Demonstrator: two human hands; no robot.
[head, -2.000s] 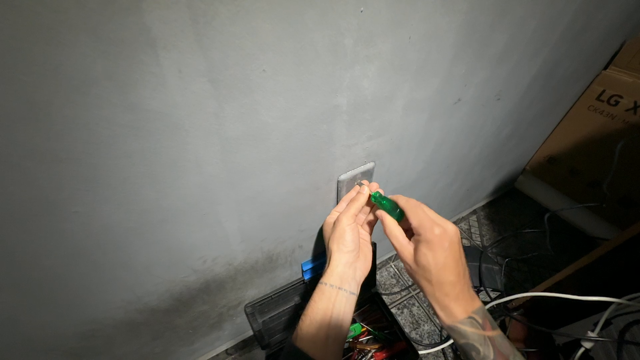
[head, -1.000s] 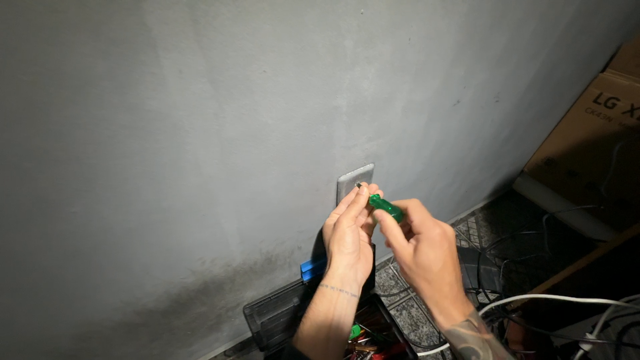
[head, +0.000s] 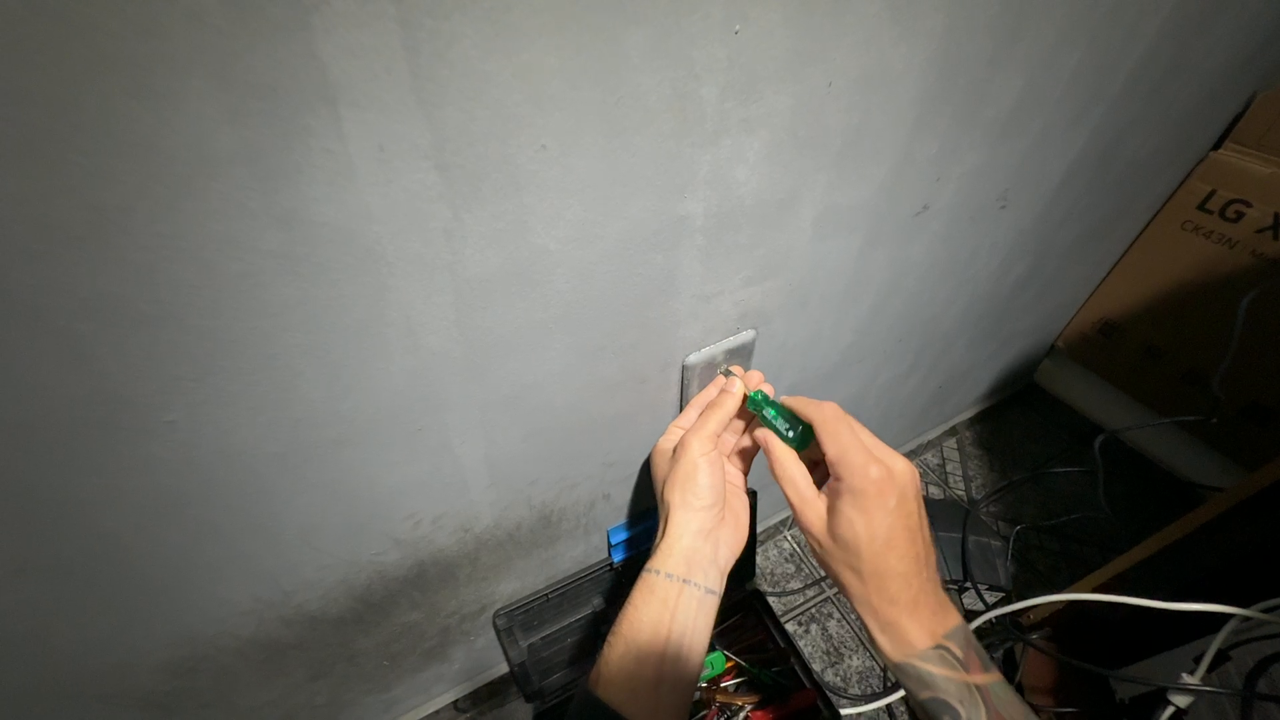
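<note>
A green-handled screwdriver [head: 780,420] is gripped by its handle in my right hand [head: 870,510], tilted up and left toward the wall. The fingertips of my left hand [head: 705,480] pinch around its front end, where a small piece shows that I cannot identify. Just behind these fingertips, a grey wall plate [head: 722,350] is fixed to the wall; its lower part is hidden by my left hand. Whether the tip touches the plate cannot be told.
Below my hands lies an open black toolbox [head: 790,640] with several tools, its lid [head: 560,620] against the wall. A blue object [head: 630,540] stands behind my left wrist. White cable [head: 1110,600] and dark cables run at the lower right. A cardboard box [head: 1180,270] stands right.
</note>
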